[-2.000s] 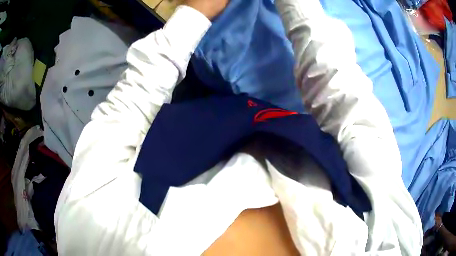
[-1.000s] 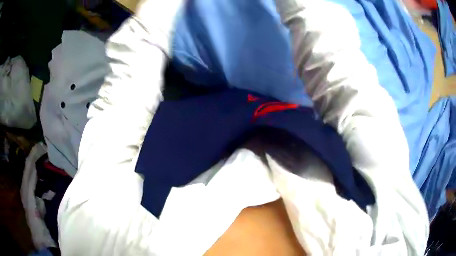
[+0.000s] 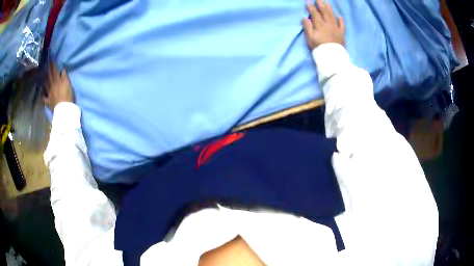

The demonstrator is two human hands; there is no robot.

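A light blue garment [image 3: 197,78] lies spread wide over the table, its lower edge hanging over the front edge near the navy apron. My left hand [image 3: 60,87] is at the garment's left edge, partly blurred; whether it pinches the cloth cannot be told. My right hand [image 3: 324,25] rests on the cloth at the upper right, palm down with the fingers a little apart. The garment's top runs out of the picture, so its collar is not in view.
A black-handled tool [image 3: 14,161] and a thin yellow strip [image 3: 6,133] lie at the left table edge. Glossy clear film [image 3: 30,48] covers blue cloth at the upper left. A loose blue pile [image 3: 410,47] is at the right. The table's front edge [image 3: 280,114] shows.
The view has swung to the table. Both hands, out of view a second ago, now show on the cloth, arms wide apart. The blue cloth that hung before the apron is now spread flat.
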